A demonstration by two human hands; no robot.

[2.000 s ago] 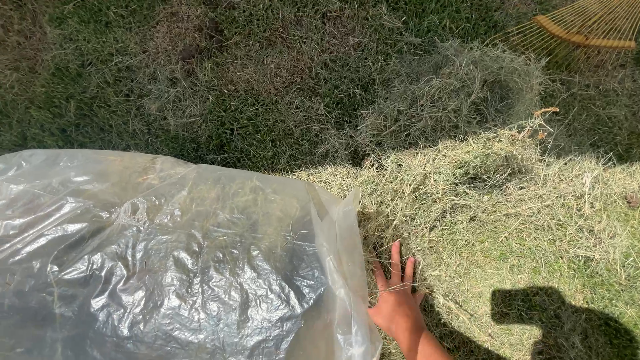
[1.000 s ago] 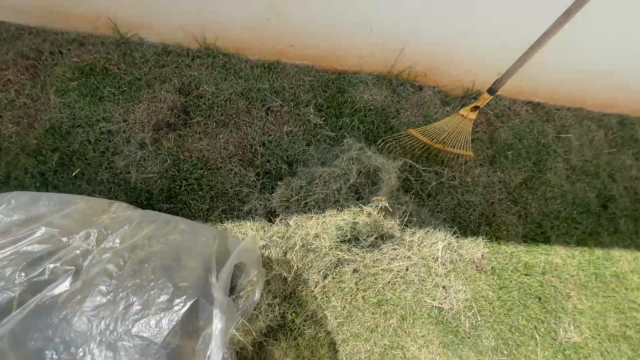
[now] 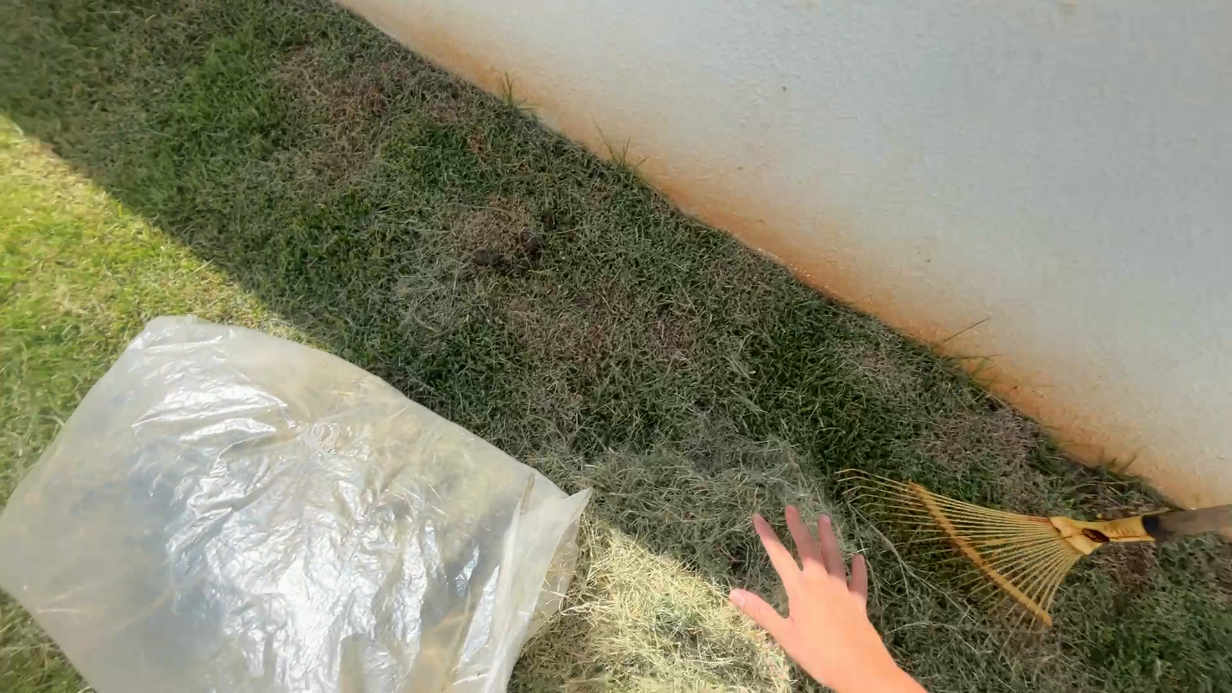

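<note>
My right hand (image 3: 818, 602), its fingers spread and nothing in it, is over a heap of dry grass clippings (image 3: 664, 606) at the lower right of the view. Left of it lies a large translucent plastic bag (image 3: 318, 500), its open end facing the heap and some clippings showing through the film. To the right of my hand, a yellow fan rake (image 3: 1001, 539) rests on the grass with its tines pointing left; its handle runs out at the right edge. My left hand is out of view.
A white wall (image 3: 914, 173) with a reddish stained base runs diagonally across the upper right. Shaded lawn (image 3: 616, 337) with brownish patches borders it, and sunlit grass (image 3: 87, 260) lies at the left.
My right hand, beside the bag's mouth two seconds ago and out of view one second ago, is now visible over the heap. The view has turned strongly.
</note>
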